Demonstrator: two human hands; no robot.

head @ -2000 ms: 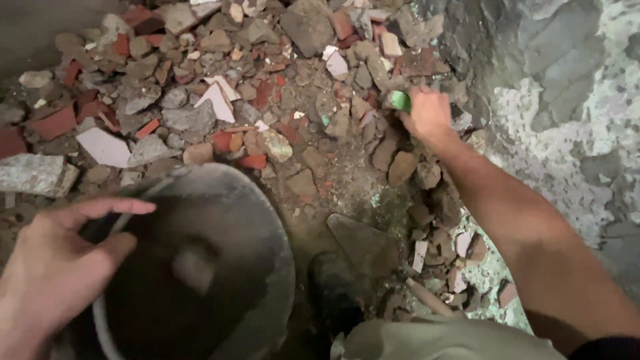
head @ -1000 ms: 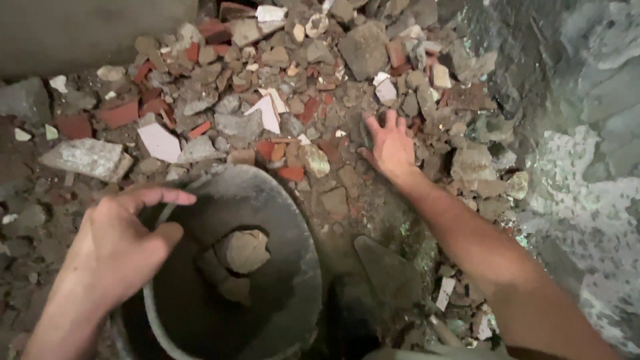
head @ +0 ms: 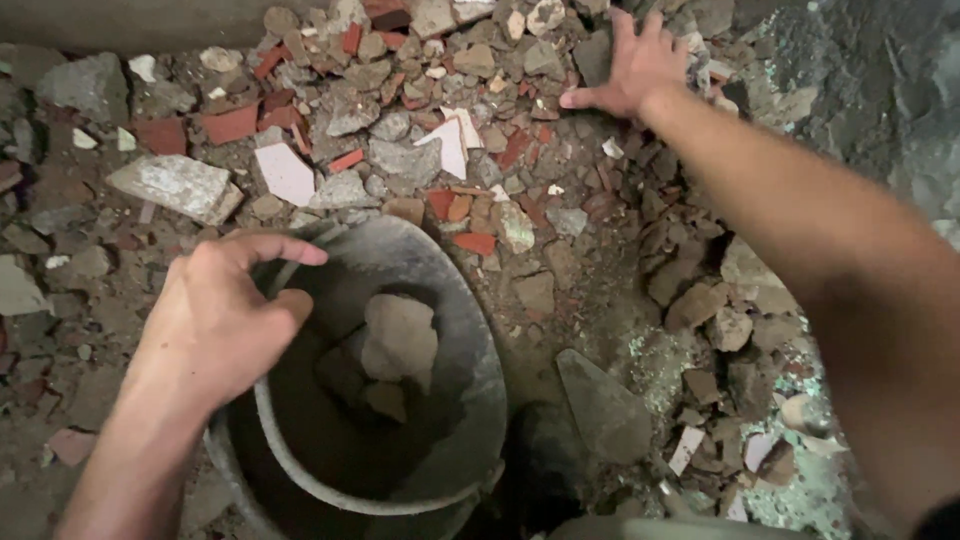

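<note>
My left hand [head: 225, 322] is at the upper left rim of a dark bucket [head: 457, 315], thumb and index finger curled around the rim or its handle. Inside the bucket lie a large pale rubble chunk [head: 399, 337] and a smaller one [head: 385, 401]. At the upper right, my right hand [head: 637, 67] is spread with its palm down over a dark grey stone [head: 592, 58] in the rubble; whether its fingertips touch stones is hard to tell. A trowel [head: 606, 409] lies on the ground right of the bucket, its blade dusty and its handle partly hidden.
Broken stone, red brick pieces [head: 231, 124] and white tile shards [head: 285, 174] cover the ground beyond and beside the bucket. A rough wall [head: 885, 97] stands at the right. A second bucket rim [head: 225, 480] shows beneath the first. A dark shoe [head: 544, 450] is near the trowel.
My right hand let go of a green-coloured piece, and has since moved farther up over the rubble. More chunks show in the bucket than two seconds ago. My left hand stays at the rim.
</note>
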